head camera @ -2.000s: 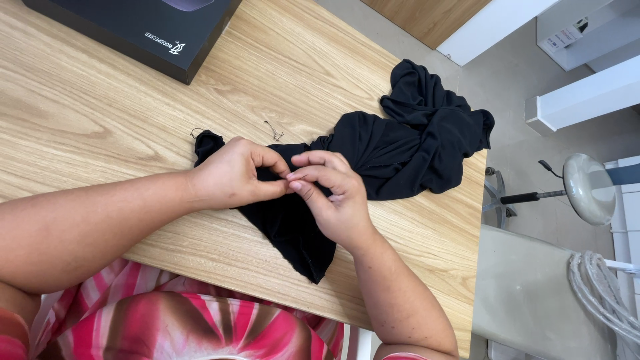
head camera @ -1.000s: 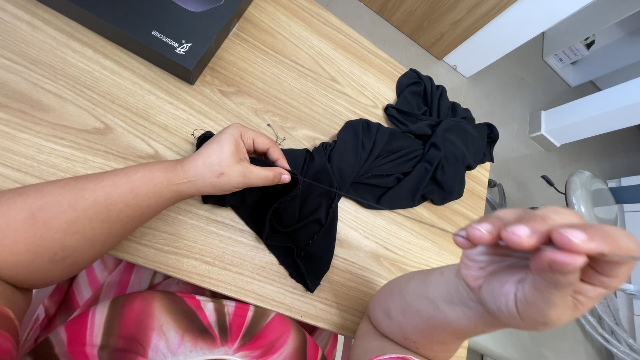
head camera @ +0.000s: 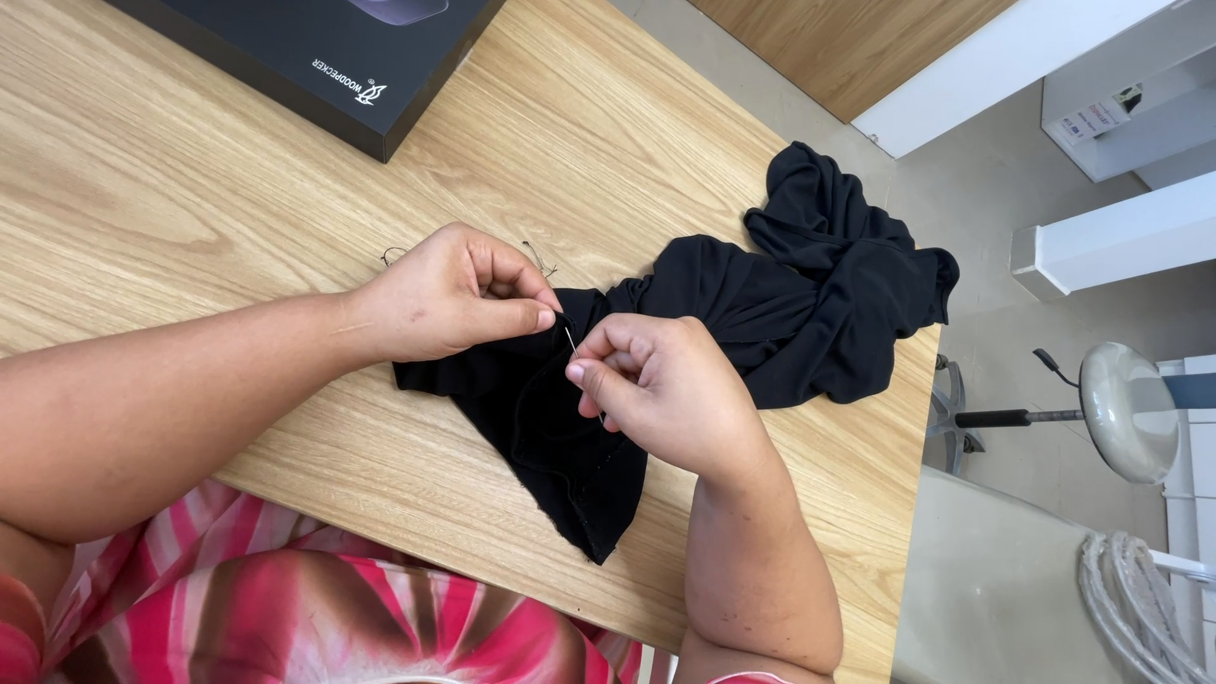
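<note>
Black fabric (head camera: 722, 294) lies bunched across the wooden table, and a pointed flap of it spreads toward me. My left hand (head camera: 465, 290) pinches a folded edge of the cloth between thumb and forefinger. Just right of it, my right hand (head camera: 646, 380) grips a thin sewing needle (head camera: 570, 340) between thumb and fingers, its tip pointing up toward the pinched edge. The thread cannot be made out clearly against the black cloth.
A dark box (head camera: 380, 104) marked Woodpecker stands at the table's upper left. Loose dark thread ends (head camera: 540, 258) lie behind my left hand. Past the table's right edge are a stool (head camera: 1129, 413) and coiled clear tubing (head camera: 1130, 598).
My right hand, stretched far out to the right with a thread drawn taut one second ago, is back beside my left hand at the cloth. My left hand stays at the fabric edge.
</note>
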